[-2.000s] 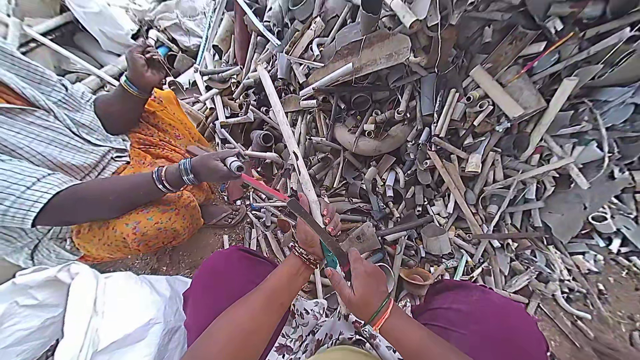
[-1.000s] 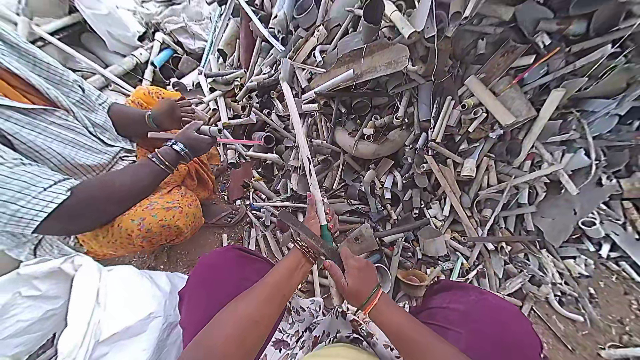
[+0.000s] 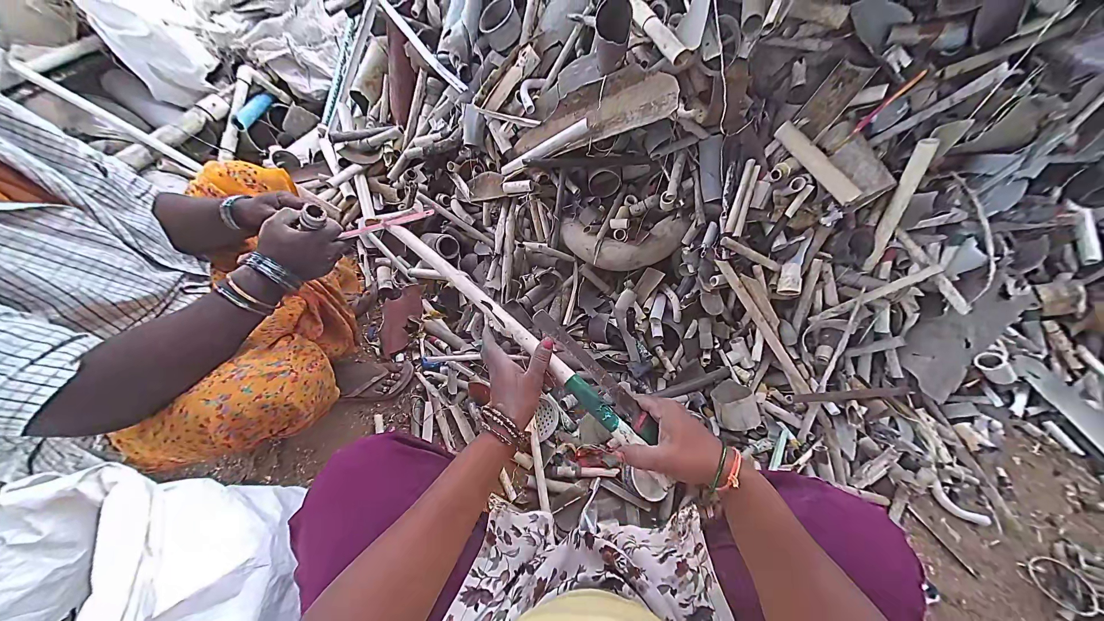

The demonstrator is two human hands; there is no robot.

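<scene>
A long whitish plastic pipe (image 3: 466,285) with a green band (image 3: 592,402) near its lower end slants across in front of me. My left hand (image 3: 517,371) supports it from below at mid-length, thumb up along its side. At the lower end my right hand (image 3: 677,440) grips a dark, flat blade (image 3: 582,352), which lies beside the pipe and points up and left; the right hand also touches the pipe's end. Whether the blade is a knife or a saw I cannot tell, as its handle is mostly hidden in the hand.
A co-worker's hands (image 3: 297,241) at the left hold a short pipe piece and a thin red strip (image 3: 388,224). Heaped plastic pipe scraps (image 3: 759,293) spread ahead and right. A large curved pipe piece (image 3: 625,246) lies among them. A white sack (image 3: 172,535) is at lower left.
The pipe has tilted from near upright to a stronger slant, its far end now further left. My right hand has moved right. The co-worker's hands have come closer together than two seconds ago.
</scene>
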